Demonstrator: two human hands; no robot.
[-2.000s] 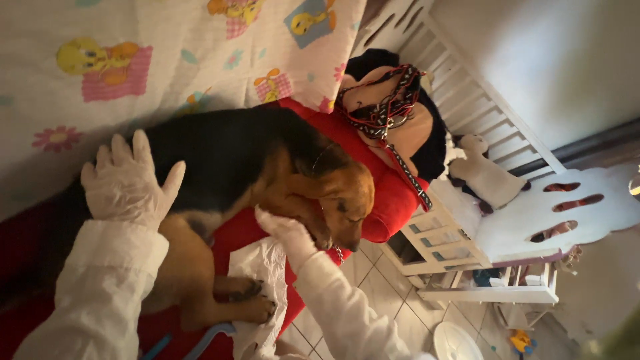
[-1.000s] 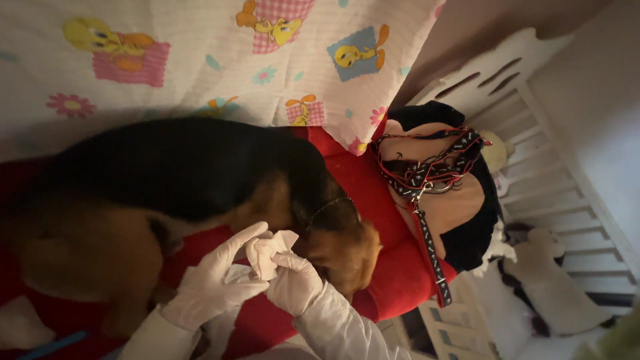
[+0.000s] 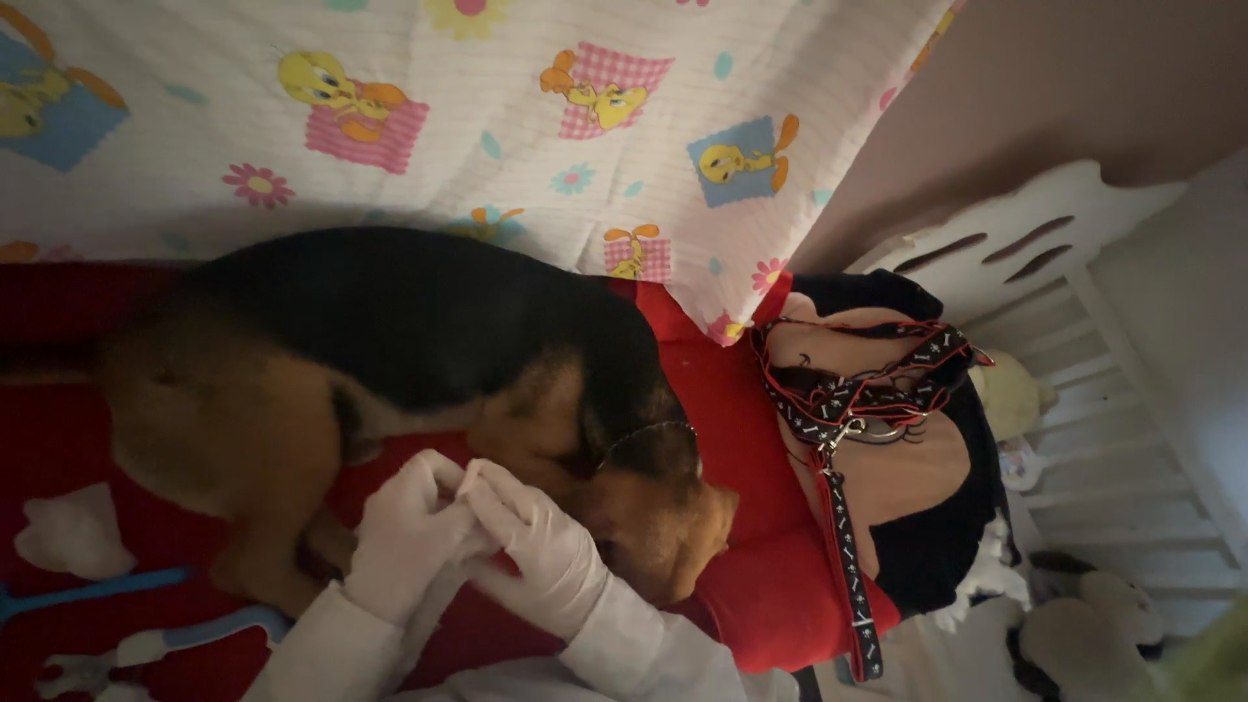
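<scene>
A black and tan dog (image 3: 390, 312) lies on its side on a red cushioned surface (image 3: 726, 439), its head to the right with a thin chain collar (image 3: 643, 431) around the neck. In front of its chest, my left hand (image 3: 414, 531) and my right hand (image 3: 536, 546) meet at the fingertips, both in white gloves. A small pale piece (image 3: 471, 478) shows between the fingertips; its kind is unclear. Below my hands hangs white material, partly hidden by them. At lower left lie a crumpled white wad (image 3: 76, 531), a blue-handled tool (image 3: 97, 590) and blue-handled nail clippers (image 3: 166, 639).
A cartoon-print cloth (image 3: 507, 127) hangs behind the dog. To the right, a black and red leash with bone print (image 3: 848, 546) lies on a plush character cushion (image 3: 907, 468). Beyond stands a white slatted crib (image 3: 1121, 390) holding plush toys (image 3: 1092, 624).
Two seconds ago my left hand was spread over the dog's back and my right was at its foreleg. Both have since come together in front of the dog. The view has moved closer.
</scene>
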